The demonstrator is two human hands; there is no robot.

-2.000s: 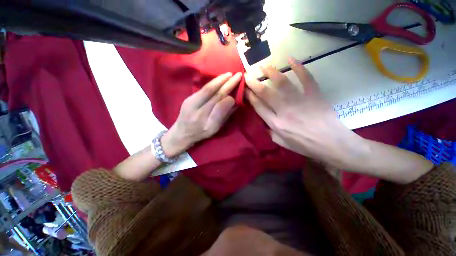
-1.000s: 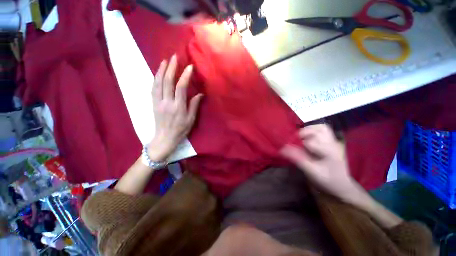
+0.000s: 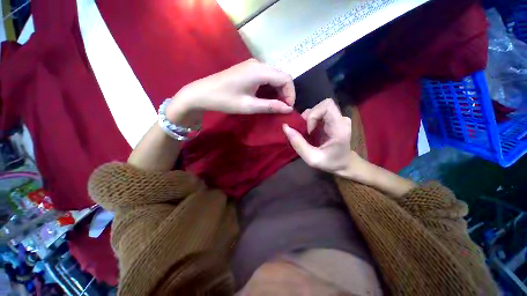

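Note:
A dark red garment panel [image 3: 242,139] runs from the lit top of the view down over the table edge to the lap. My left hand [image 3: 248,89], with a beaded bracelet on the wrist, is at the panel's right edge, thumb and forefinger closing near the cloth. My right hand [image 3: 325,136] is just right of it and pinches the edge of the cloth between thumb and fingers. The two hands are close together but apart. Whether the left fingertips grip the cloth is hard to tell. The sewing machine head is out of view.
The pale table [image 3: 312,34] has a printed scale along its front edge. Other red pieces [image 3: 63,115] hang at the left, and more red cloth [image 3: 393,115] hangs at the right. A blue plastic basket [image 3: 462,115] stands at the right, clear plastic beside it. Racks with supplies are at lower left.
The view has tilted down, so the machine and shears have left it. My left hand has moved from flat on the panel to its right edge, beside my right hand.

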